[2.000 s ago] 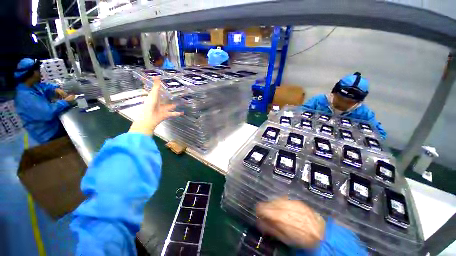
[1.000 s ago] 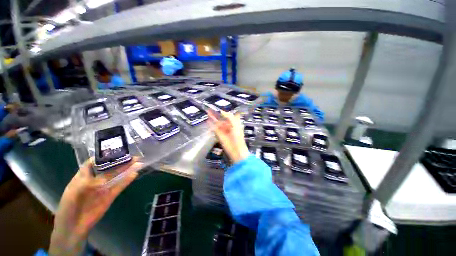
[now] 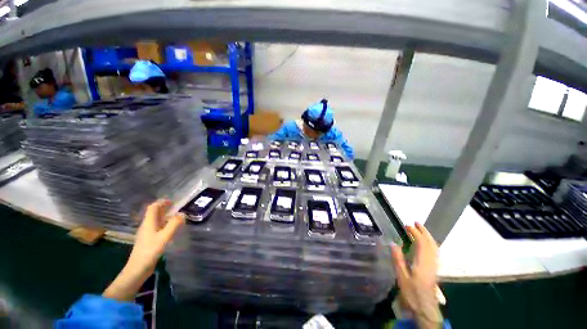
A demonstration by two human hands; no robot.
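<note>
A tall stack of clear blister trays (image 3: 277,266) stands straight in front of me. Its top tray holds rows of closed flip phones (image 3: 282,205) with white labels. My left hand (image 3: 154,234) is at the stack's near left corner, thumb and fingers apart, holding nothing. My right hand (image 3: 416,266) is at the right side of the stack, fingers apart, also holding nothing. Whether either hand touches the tray edge is hard to tell. Dark films (image 3: 241,320) show partly below the stack at the bottom edge.
Another tall tray stack (image 3: 116,160) stands at the left. A grey metal frame (image 3: 479,128) crosses above and at the right. Black trays (image 3: 528,211) lie on the white bench (image 3: 412,196). A person in a blue cap (image 3: 318,119) sits behind the stack.
The phone tray held over the left side is now on top of the front stack. Both hands have let go and moved to its two sides. The view has turned right.
</note>
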